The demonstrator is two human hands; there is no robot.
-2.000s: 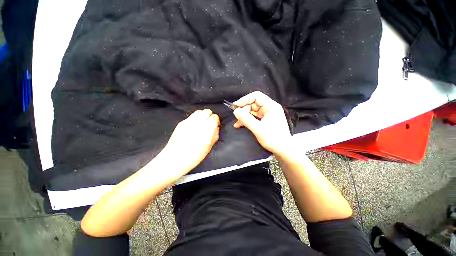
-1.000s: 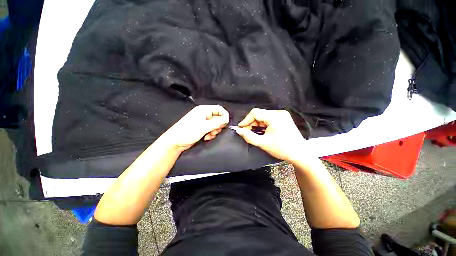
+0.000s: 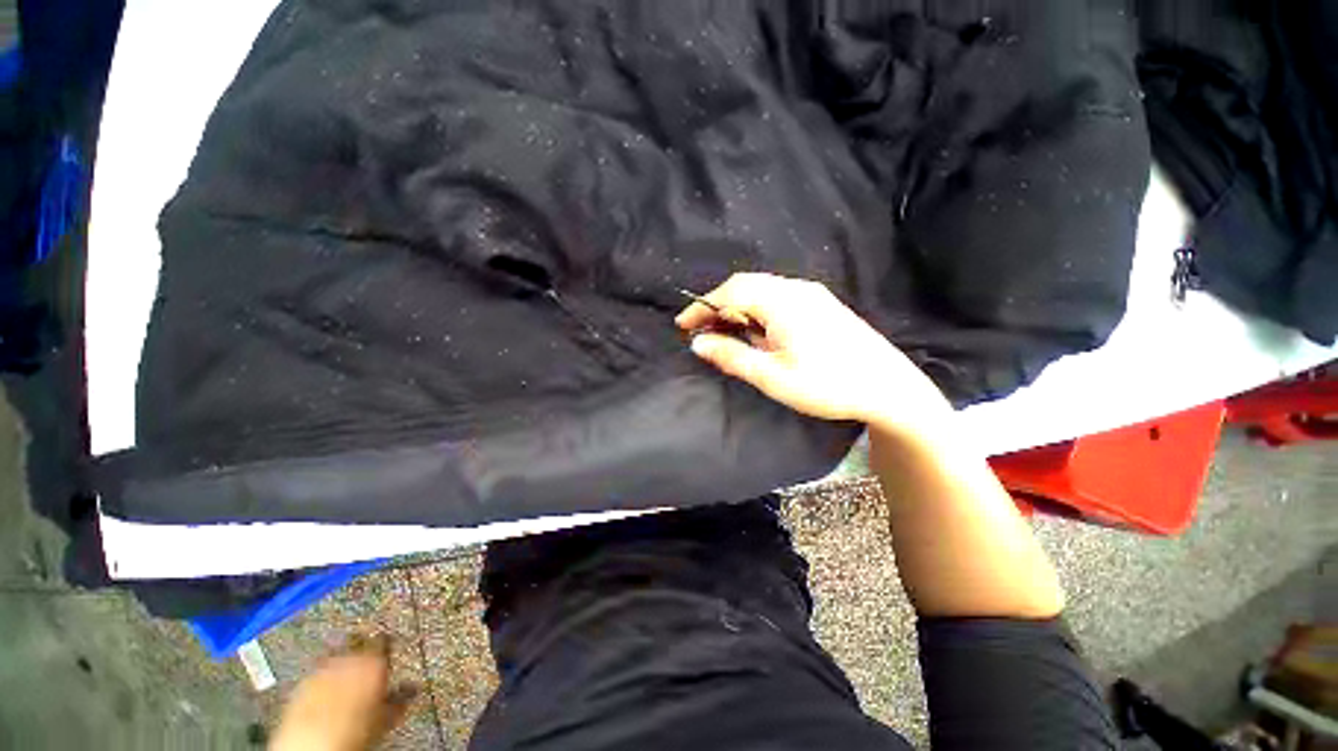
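Note:
The black jacket (image 3: 616, 176), dotted with light lint specks, lies spread over the white tabletop (image 3: 162, 546). A small dark opening (image 3: 520, 270) shows in its body panel, with a short pale line at its right end. My right hand (image 3: 800, 345) is over the jacket near its front part, holding the thread snips (image 3: 702, 302); a thin tip pokes past the fingers and the rest is mostly hidden. My left hand (image 3: 345, 701) is off the table at the bottom left, blurred and partly cut off by the picture's edge; nothing can be made out in it.
Another black garment (image 3: 1247, 162) with a metallic zip pull lies at the right. A red plastic stool (image 3: 1137, 470) stands below the table's right edge. A blue plastic thing (image 3: 279, 602) shows under the front left edge. A dark shoe (image 3: 1152, 719) is at the bottom right.
My left hand has left the jacket and dropped down left, off the table. My right hand has moved slightly up with the snips. The front cloth lies flatter where my left hand was.

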